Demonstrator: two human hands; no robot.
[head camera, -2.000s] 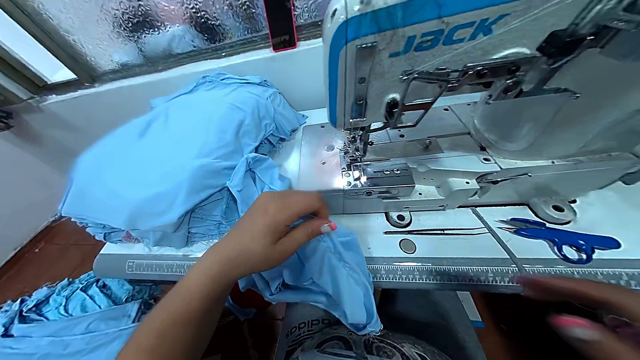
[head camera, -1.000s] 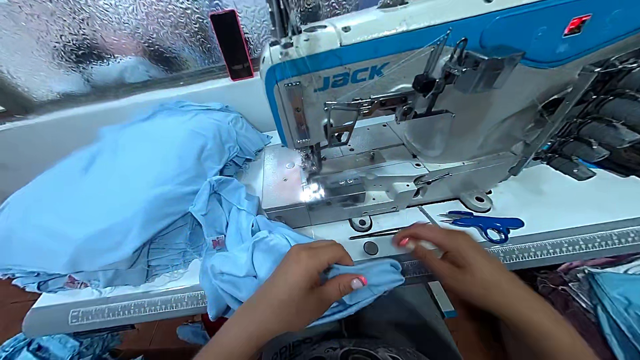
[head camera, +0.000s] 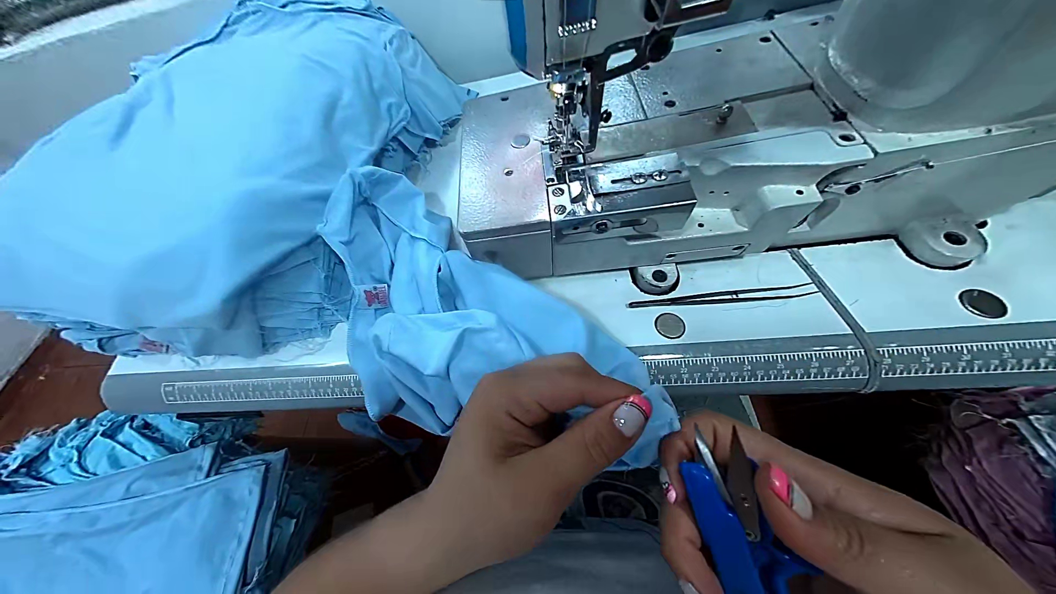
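Observation:
A light blue fabric garment (head camera: 495, 322) with a small printed label lies over the table's front edge, left of and below the sewing machine's needle area (head camera: 569, 157). My left hand (head camera: 544, 454) pinches the garment's end between thumb and index finger. Just to its right, my right hand (head camera: 792, 503) holds blue-handled thread snips (head camera: 730, 511), their blades apart and pointing up beside the cloth. The fingers of my right hand are close to the garment's edge; whether they touch it is unclear.
A large pile of light blue garments (head camera: 198, 181) covers the table's left. Tweezers (head camera: 718, 297) lie on the tabletop before the machine. A ruler strip (head camera: 751, 367) runs along the front edge. Folded blue pieces (head camera: 132, 520) sit lower left, purple cloth (head camera: 998, 478) lower right.
My right hand has picked up the blue snips, which lay on the tabletop right of the tweezers in both earlier frames. The view has moved closer to the table.

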